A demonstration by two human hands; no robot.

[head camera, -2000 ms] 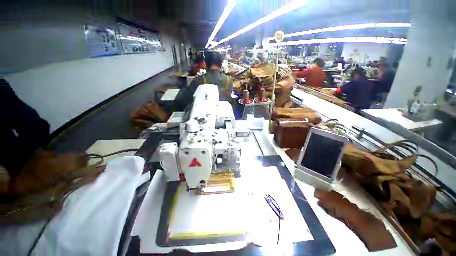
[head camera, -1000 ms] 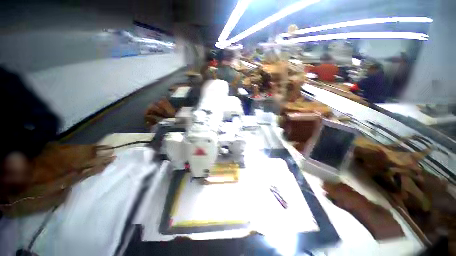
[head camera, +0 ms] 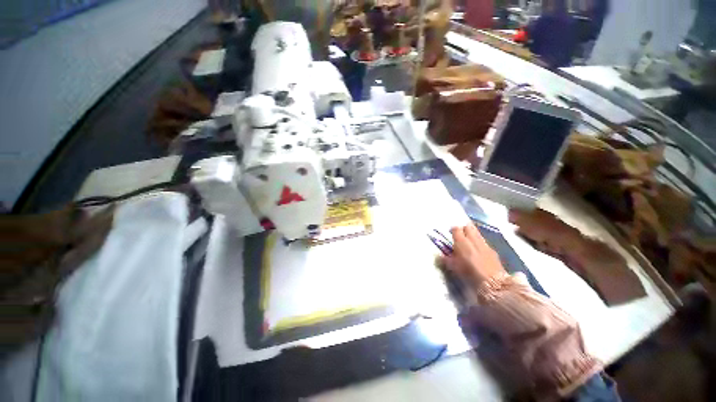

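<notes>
My right hand [head camera: 471, 253], in a brownish-pink sleeve, reaches in from the lower right onto the white machine bed [head camera: 345, 275]. Its fingers are at the small dark snips [head camera: 441, 242], touching or covering their near end; whether they grip them I cannot tell. The white sewing machine head [head camera: 286, 177] with a red triangle mark stands left of the hand. A yellow-edged clamp [head camera: 341, 221] lies under the head. My left hand is not in view.
The control panel [head camera: 530, 145] stands right of the machine. A flat brown leather piece [head camera: 585, 255] lies beside it, with brown bag parts [head camera: 628, 184] beyond. A white cover sheet [head camera: 122, 290] and brown material [head camera: 39, 259] are at left.
My right hand has come into view and reached the snips. The view has tilted down and closer to the machine. The dark-clothed person at the left edge is out of view.
</notes>
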